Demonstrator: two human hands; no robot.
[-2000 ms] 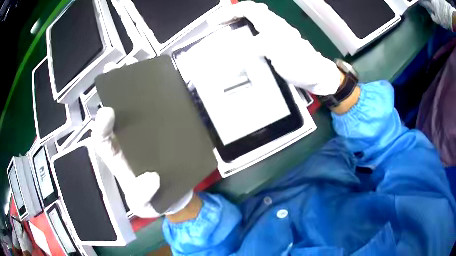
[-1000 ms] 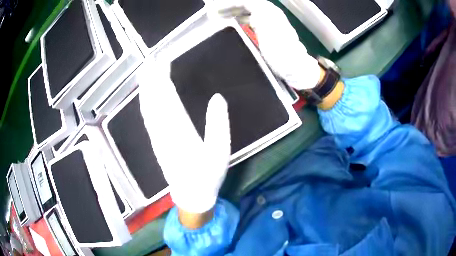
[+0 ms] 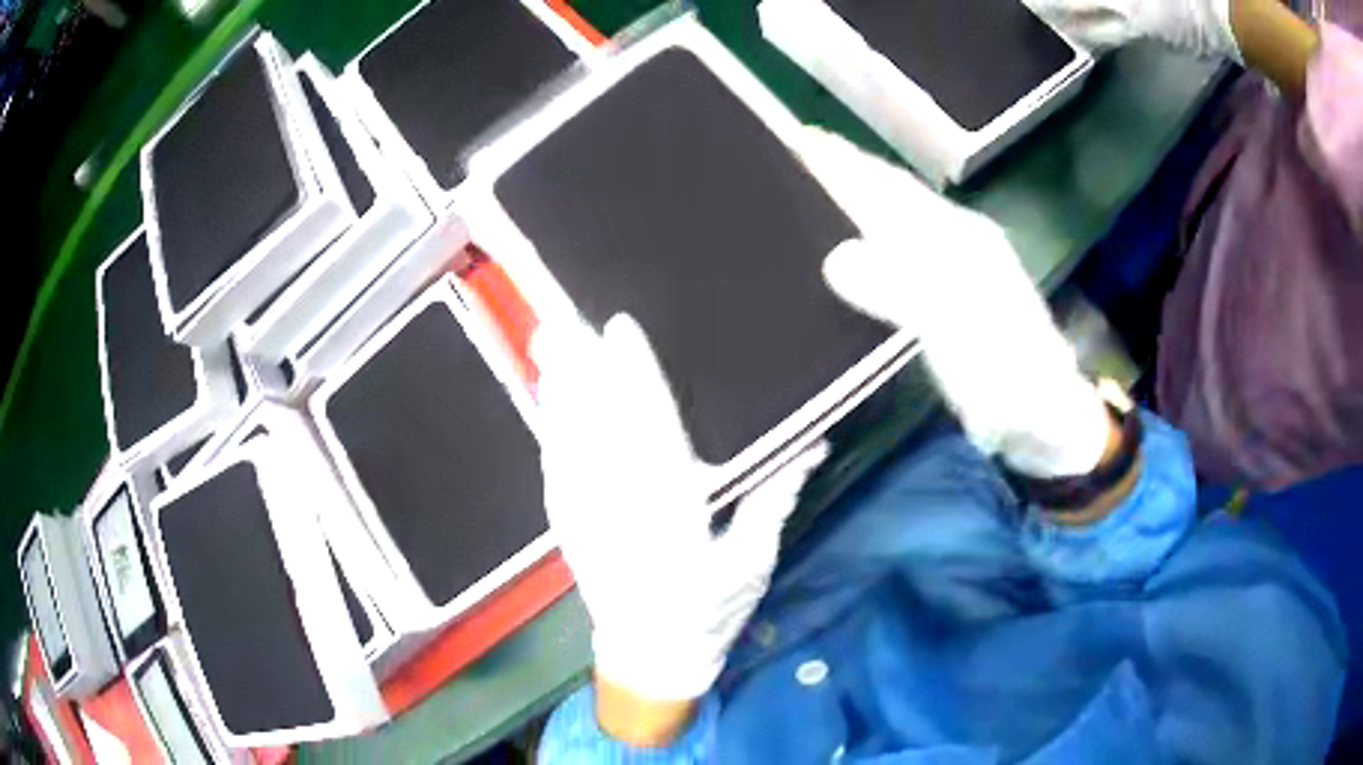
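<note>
A white box tray [image 3: 815, 392] with a dark sheet [image 3: 695, 239] over its inside is held between my two white-gloved hands, in the middle of the view. My left hand [image 3: 643, 508] grips its lower left side, with fingers on the near edge. My right hand [image 3: 972, 314] grips its right side, with the thumb at the sheet's edge. The tray appears raised and tilted over the bench. Whether a device lies under the dark sheet is hidden.
Stacked boxed units [image 3: 239, 194] with dark tops stand at left; another tray [image 3: 441, 448] lies on the red mat [image 3: 478, 635]. Smaller units with screens [image 3: 127, 561] are at far left. At the top right, another person's gloved hand [image 3: 1151, 23] is by a boxed unit [image 3: 957, 60].
The olive sheet seen first is no longer in my left hand, and the tray is covered dark. Both hands have taken hold of the tray's sides. The neighbour's hand has moved in beside the upper right unit.
</note>
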